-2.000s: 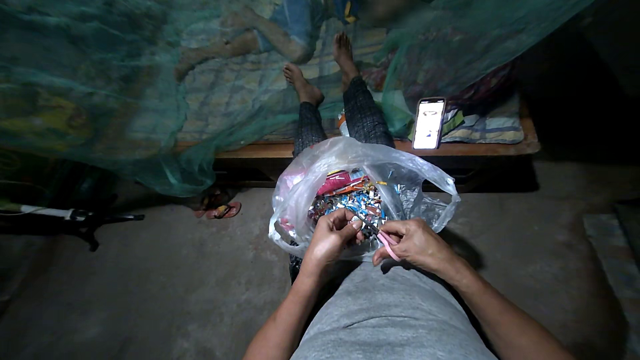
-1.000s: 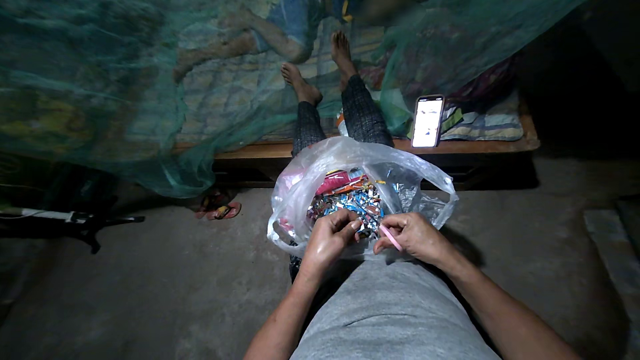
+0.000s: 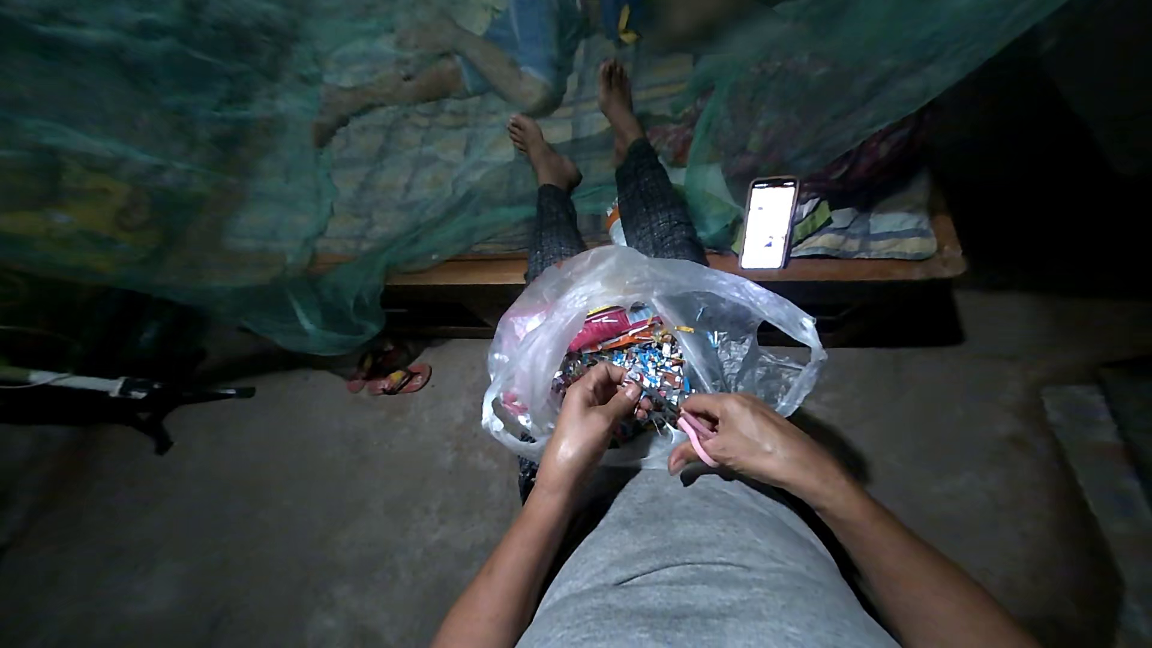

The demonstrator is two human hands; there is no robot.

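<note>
A clear plastic bag (image 3: 585,279) stands open on my lap, holding many small cut pieces (image 3: 661,360) of shiny, coloured wrapper and a larger pink-red wrapper (image 3: 605,329). Over the bag's near side, my left hand (image 3: 594,414) pinches a small bit of wrapper between thumb and fingers. Pink-handled scissors (image 3: 697,438) are in my right hand (image 3: 751,441), their blades pointing left toward my left fingertips. Whether the blades touch the piece cannot be told.
My legs rest on a wooden bed edge (image 3: 459,273). A lit phone (image 3: 769,223) leans there by folded cloth (image 3: 868,232). Green netting (image 3: 351,306) hangs over the bed, with another person's legs (image 3: 396,94) behind it. Sandals (image 3: 400,380) lie on the floor; a dark stand (image 3: 144,391) is at left.
The scissors and my right fingers have shifted slightly, the pink handles turning in my grip. My left hand stays in nearly the same place over the bag.
</note>
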